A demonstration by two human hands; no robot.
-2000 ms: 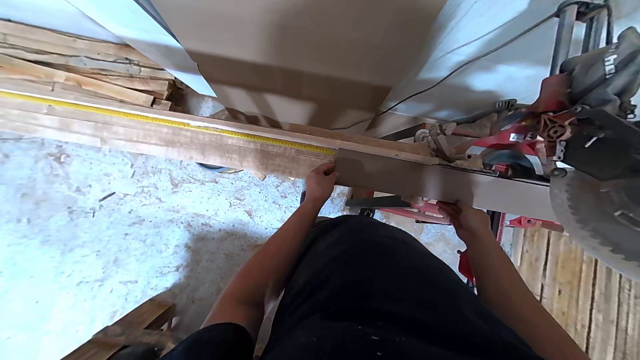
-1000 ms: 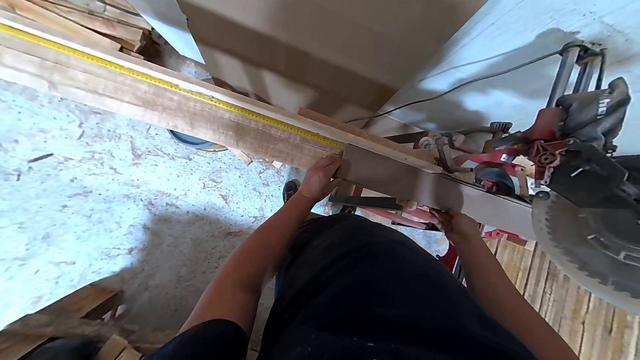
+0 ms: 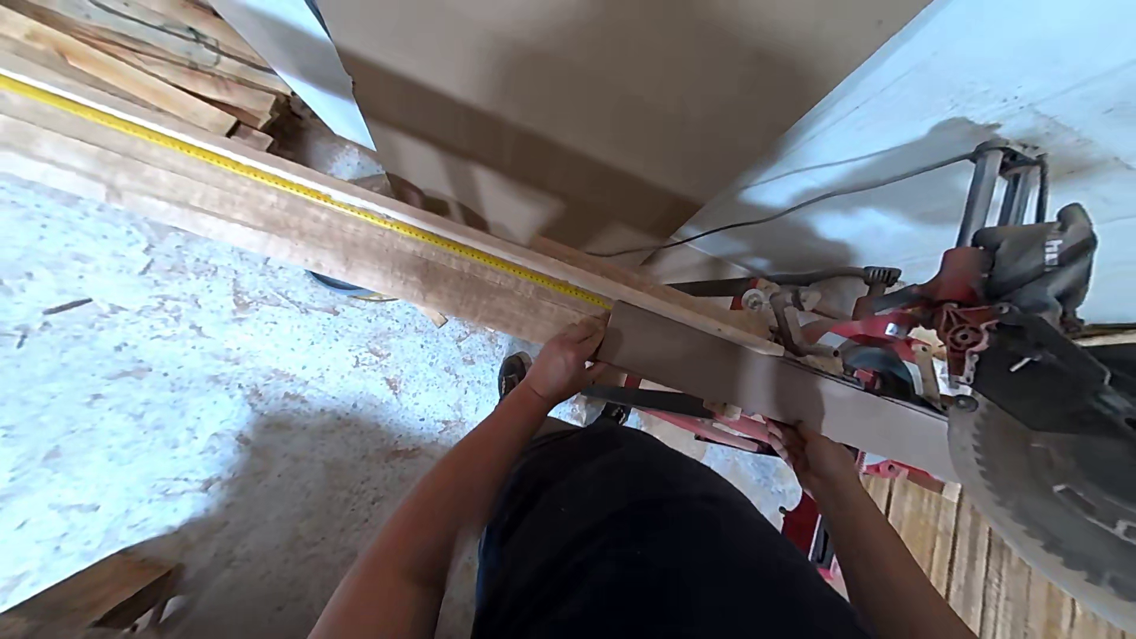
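A flat grey-brown board [image 3: 710, 359] lies lengthwise from the middle of the view to the miter saw [image 3: 976, 346] at right, whose toothed blade [image 3: 994, 479] is beside its far end. My left hand [image 3: 568, 357] grips the board's left end, thumb and fingers at its corner. At the board's near edge, farther right, my right hand [image 3: 809, 451] holds it from below, fingers partly hidden. A yellow measuring tape [image 3: 399, 226] runs along the long wooden bench [image 3: 266, 217] and ends at the board's left end.
A wooden fence strip [image 3: 657, 293] runs behind the board. Stacked lumber [image 3: 133, 67] lies at the upper left, and a large brown sheet [image 3: 568, 106] stands behind the bench. A black cable [image 3: 763, 216] crosses to the saw. Wood scraps lie on the dusty floor [image 3: 222, 337].
Both hands keep their places on the board, its left end still by the end of the tape. The view has tilted a little.
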